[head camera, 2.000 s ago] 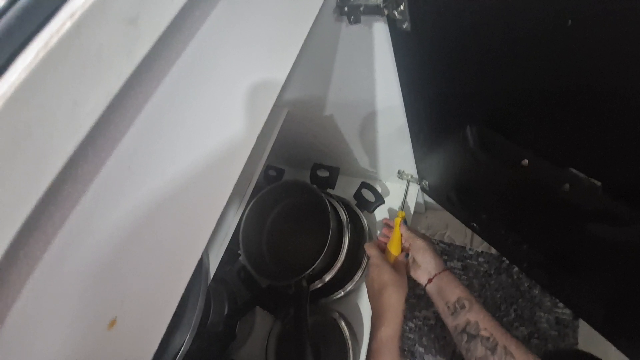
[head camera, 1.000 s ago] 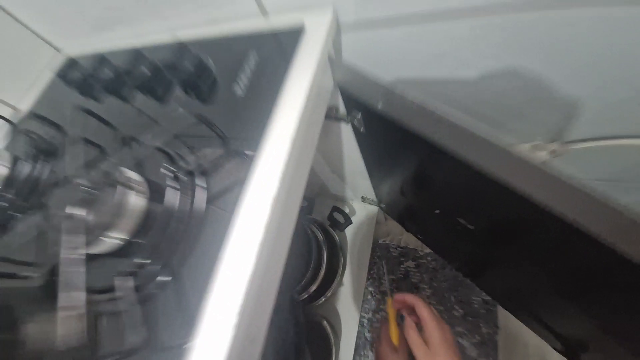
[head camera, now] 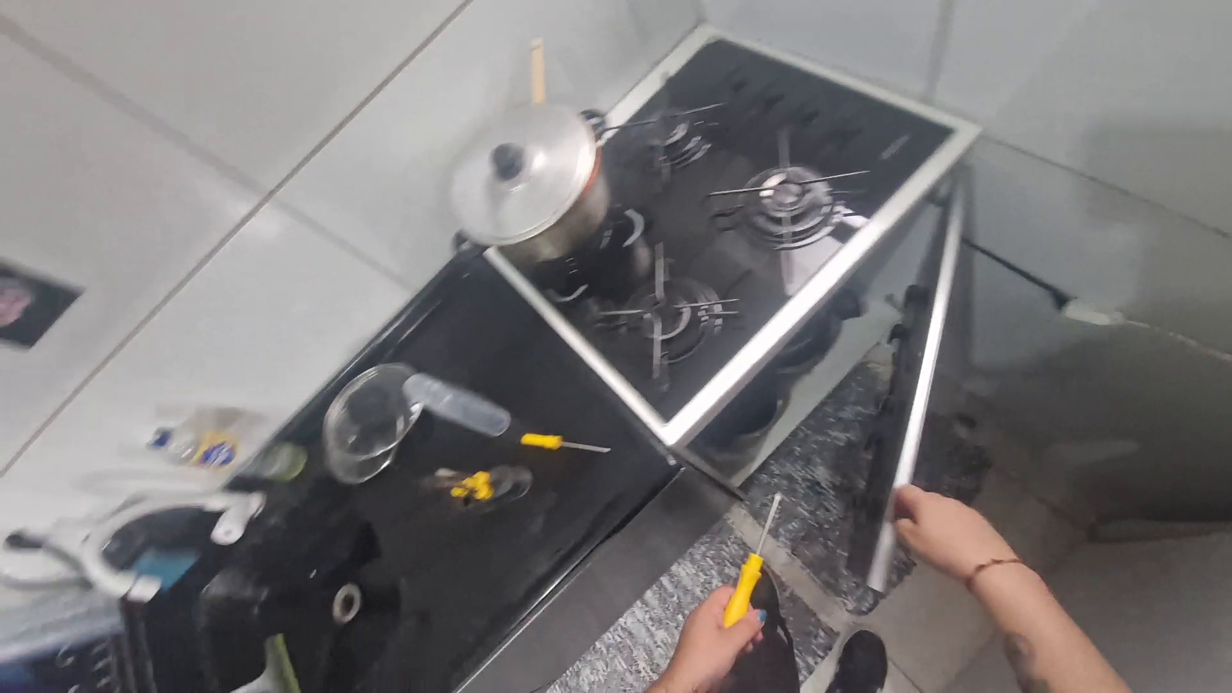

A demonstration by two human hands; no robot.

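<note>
My left hand [head camera: 712,635] grips the yellow handle of a screwdriver [head camera: 743,589], its metal shaft pointing up and away. To the right, my right hand [head camera: 929,525] holds the outer edge of the open cabinet door [head camera: 926,385], which has a bright metal rim and stands below the cooktop [head camera: 731,279]. A second yellow-handled screwdriver [head camera: 542,441] lies on the black countertop [head camera: 577,500]. Near it are some small yellow items [head camera: 476,486], too blurred to name, by a clear object. Dark shapes show inside the cabinet under the cooktop.
A lidded metal pot [head camera: 529,178] stands on the cooktop's back left. A clear bowl [head camera: 371,423] and a clear plastic piece [head camera: 457,404] lie on the counter, with the black sink [head camera: 279,587] and white faucet [head camera: 106,539] at left. A grey mat [head camera: 645,616] covers part of the floor.
Two seconds ago both hands were together at the lower door hinge with the screwdriver. Now they are apart, the right one on the door's edge. The view has swung widely toward the counter.
</note>
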